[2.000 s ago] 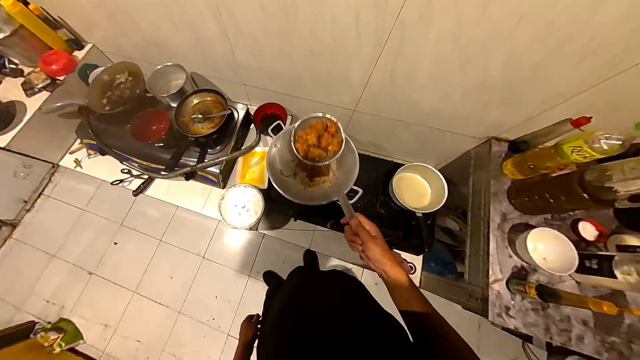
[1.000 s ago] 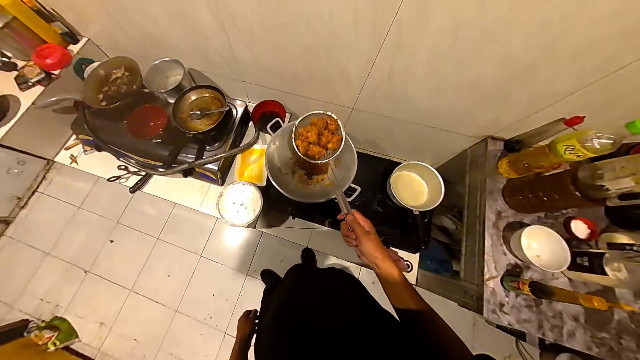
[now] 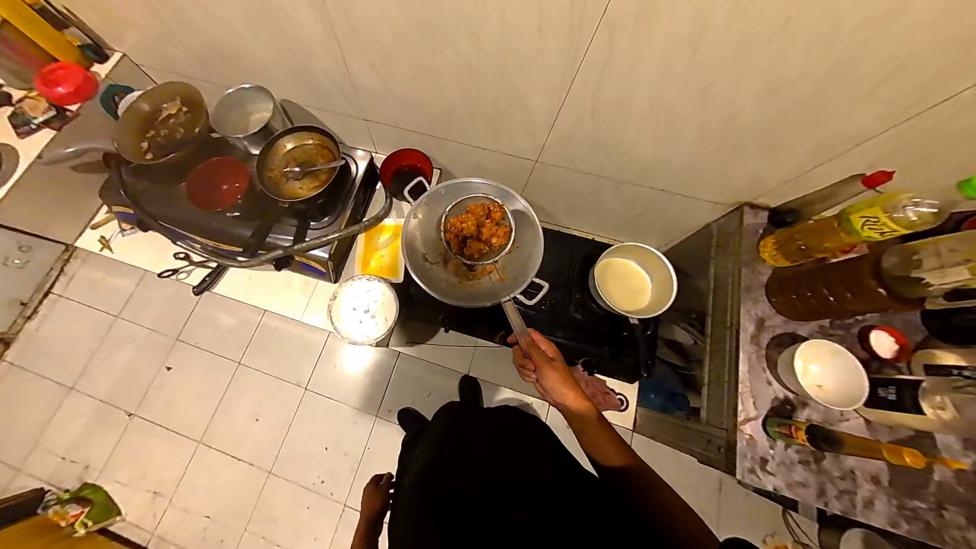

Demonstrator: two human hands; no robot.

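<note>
My right hand is closed around the handle of a metal strainer. Its round basket, heaped with browned fried pieces, is over a wide metal wok with two white loop handles. Darker bits show in the wok beside the basket. My left hand hangs low beside my dark clothing, above the tiled floor; whether its fingers are closed is unclear. Left of the wok are a yellow-stained tray and a bowl of white powder. On its right, a saucepan contains pale liquid.
A gas stove at the left bears a pan with a spoon, a metal pot and a red bowl. Scissors lie near its front edge. Bottles and a white bowl occupy the right counter.
The basket of fried pieces is slightly lower over the wok in the view than two seconds ago. My right hand keeps its hold on the handle.
</note>
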